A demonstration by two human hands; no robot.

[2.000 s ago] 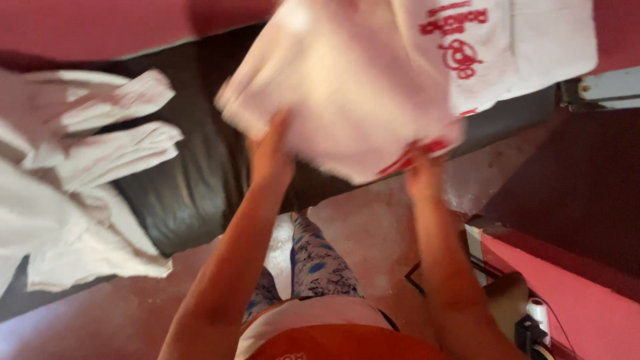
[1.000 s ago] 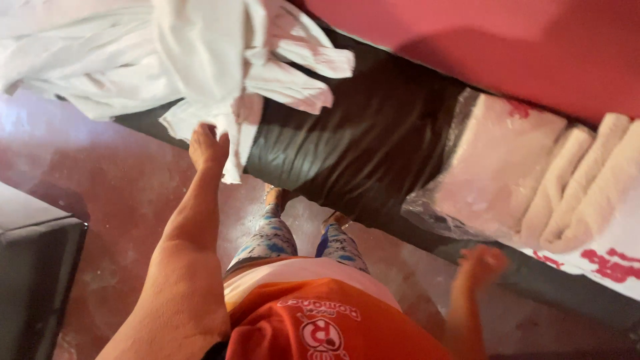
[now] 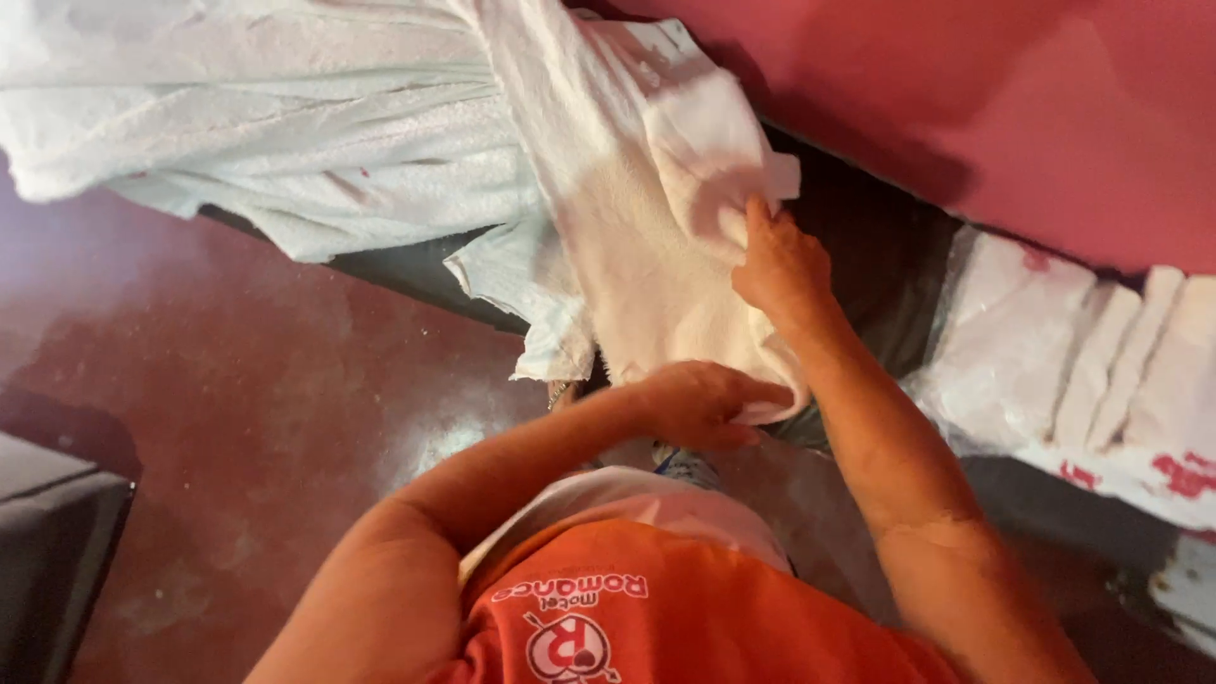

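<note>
A white terry towel (image 3: 617, 237) hangs spread over the front of a dark padded bench (image 3: 860, 256). My left hand (image 3: 698, 404) grips its lower corner near my waist. Higher up, at the towel's right edge, my right hand (image 3: 784, 256) pinches a folded-over part of the cloth. More white towels (image 3: 332, 142) lie loosely heaped to the left, one of them with a ragged end (image 3: 532, 285) dangling beside the held towel.
Folded towels (image 3: 1016, 332), partly in clear plastic, rest on the bench at the right, by cloth with red lettering. A red wall (image 3: 1064, 114) rises behind. A dark box-like piece of furniture (image 3: 57, 541) stands at the lower left on the reddish floor (image 3: 256, 418).
One second ago my left hand was at the hanging white cloth and my right hand was apart from it; now both hold a towel. The view has swung left since two seconds ago.
</note>
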